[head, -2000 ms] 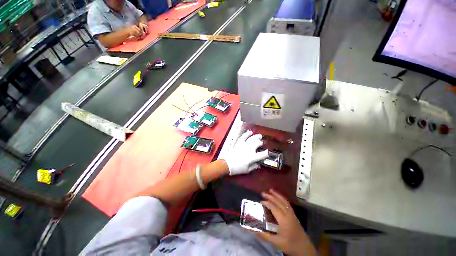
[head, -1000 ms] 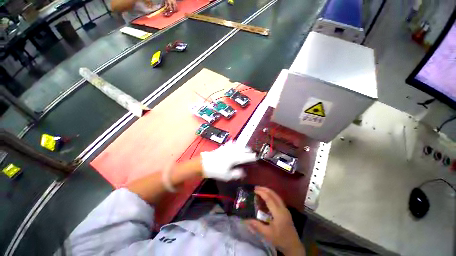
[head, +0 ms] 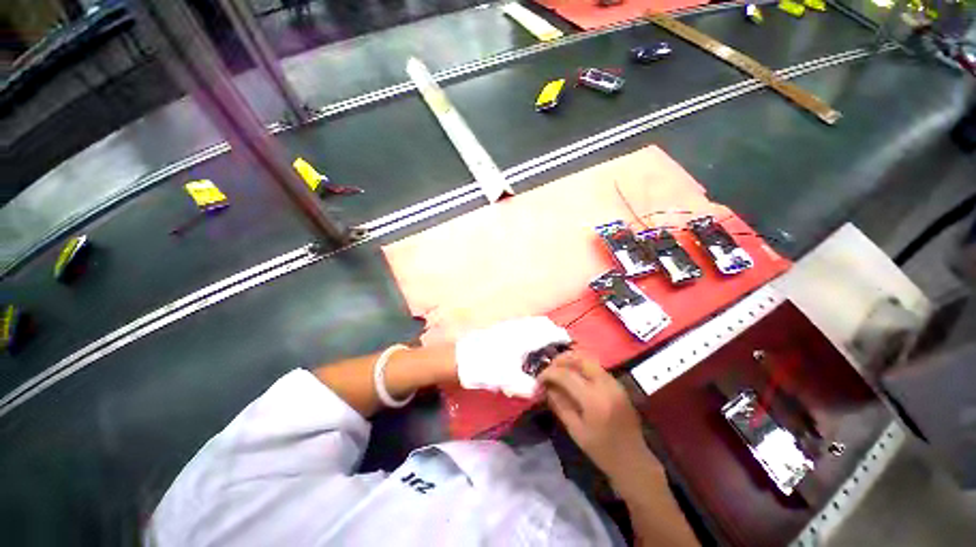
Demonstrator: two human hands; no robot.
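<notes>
My left hand (head: 501,356), in a white glove, is at the near edge of the red mat (head: 471,272). It holds a dark wired module (head: 544,359). My right hand (head: 589,404) is bare, and its fingers touch the same module at its near side; much of the module is hidden by the fingers. Several modules lie together on the mat's right part, the closest being a black and silver one (head: 631,306). Another module (head: 768,442) lies on the dark red-brown fixture plate (head: 696,427) at the right.
Perforated rails (head: 711,340) flank the fixture plate. A pale divider bar (head: 458,126) and a brown bar (head: 749,66) cross the green conveyor belt (head: 310,331). Yellow-wrapped parts (head: 206,194) lie along the belt. A dark upright post (head: 252,134) stands at the upper left.
The view has swung left, so the machine cover and monitor are out of the picture. The module in my right hand has moved up to the mat, and both hands now meet at it.
</notes>
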